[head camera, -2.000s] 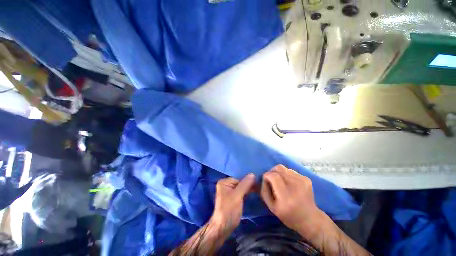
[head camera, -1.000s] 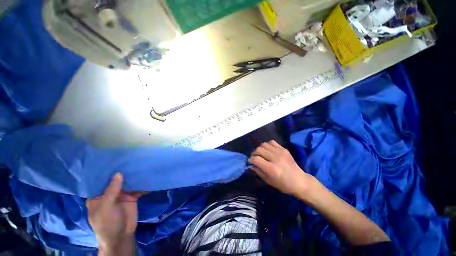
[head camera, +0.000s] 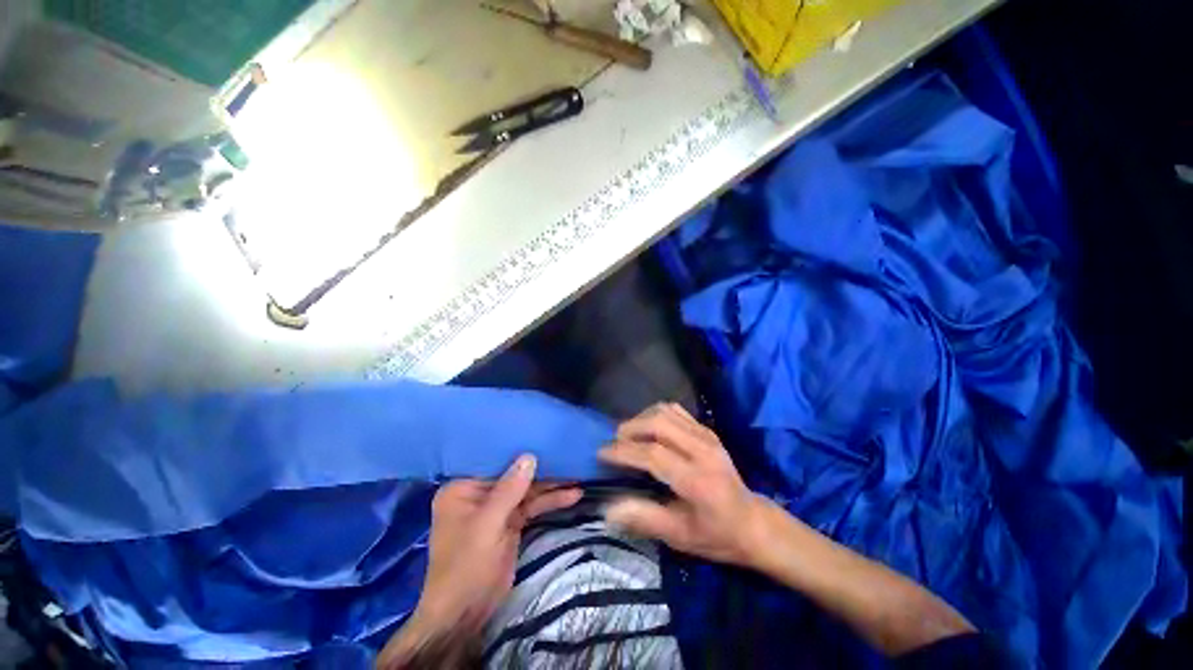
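A broad, paler matte blue curved panel (head camera: 301, 439) lies along the table's front edge and over the lap, joined to or resting on shinier royal-blue cloth (head camera: 249, 569). My left hand (head camera: 491, 530) holds the panel's lower edge near its right end, thumb on top. My right hand (head camera: 687, 484) is at the panel's right end, slightly blurred, fingers bent with a gap between thumb and fingers. The fingertips overlap the end of the cloth; whether they grip it cannot be told.
Black thread snips (head camera: 521, 121), a brownish tool (head camera: 576, 39) and a dark cord (head camera: 393, 236) lie on the white table. The machine head (head camera: 118, 157) is upper left. A yellow box (head camera: 798, 26) is at the top. Crumpled blue garments (head camera: 890, 327) lie right.
The view has turned toward the table's right side. My left hand has moved along the panel toward its right end, close to my right hand. The right fingers have opened somewhat.
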